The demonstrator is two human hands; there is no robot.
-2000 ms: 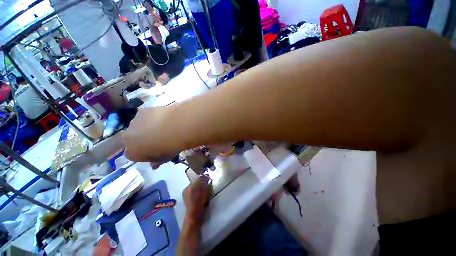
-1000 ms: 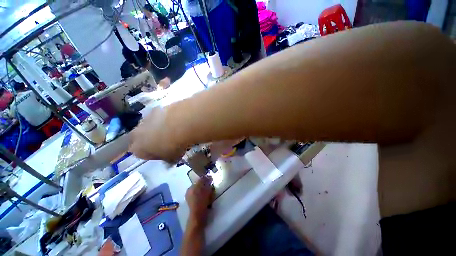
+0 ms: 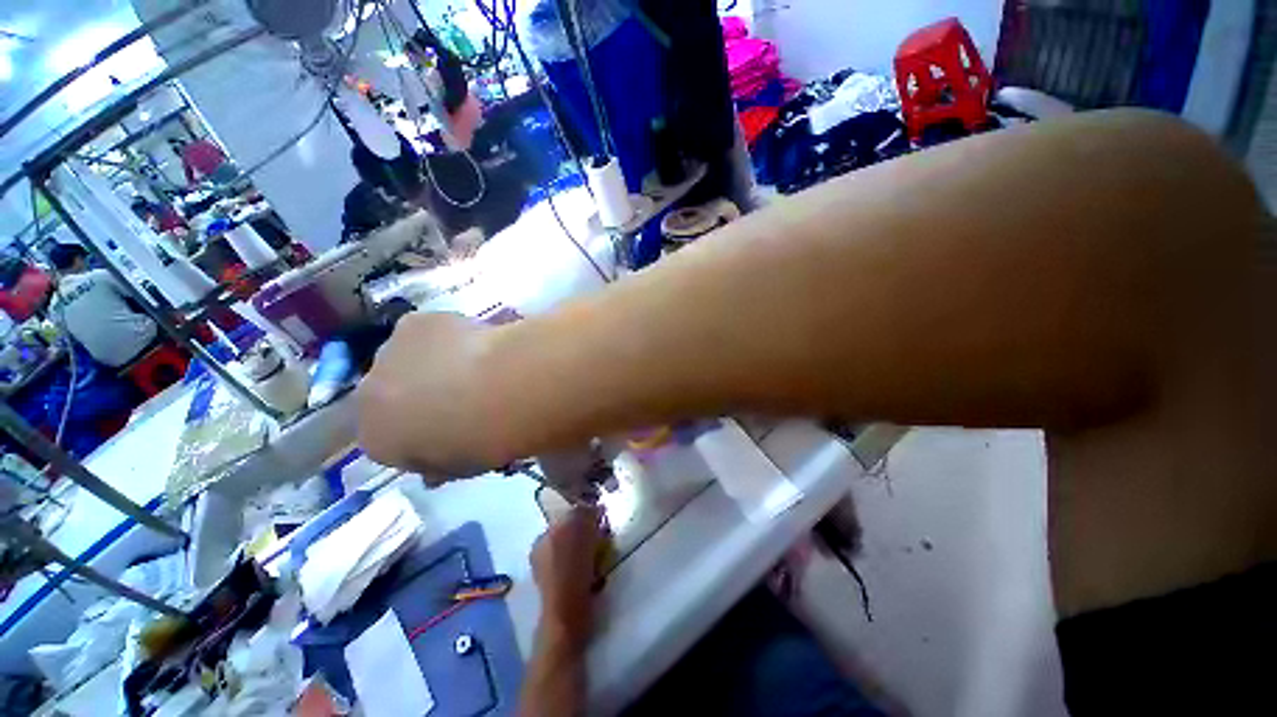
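The sewing machine's lit needle area (image 3: 612, 493) shows below my right forearm; most of the machine head is hidden behind the arm. My left hand (image 3: 566, 549) comes up from the bottom edge, its fingertips at the lit area. What they hold, if anything, is hidden. My right arm crosses from the right edge over the machine. My right hand (image 3: 423, 399) is curled at the left end of the head, knuckles up. Its fingers are blurred and their grip cannot be seen.
Left of the machine, a blue-grey panel (image 3: 493, 548) bears white pieces (image 3: 359, 553), a red-shafted tool (image 3: 483, 588) and a small round metal piece (image 3: 465, 644). White scraps and a dark cluttered heap (image 3: 196, 637) lie farther left. A thread cone (image 3: 608, 192) stands behind; a person (image 3: 101, 315) sits far left.
The view has shifted slightly, so the table things appear lower and farther right. My right hand stays over the machine's left end, my left hand at the needle area.
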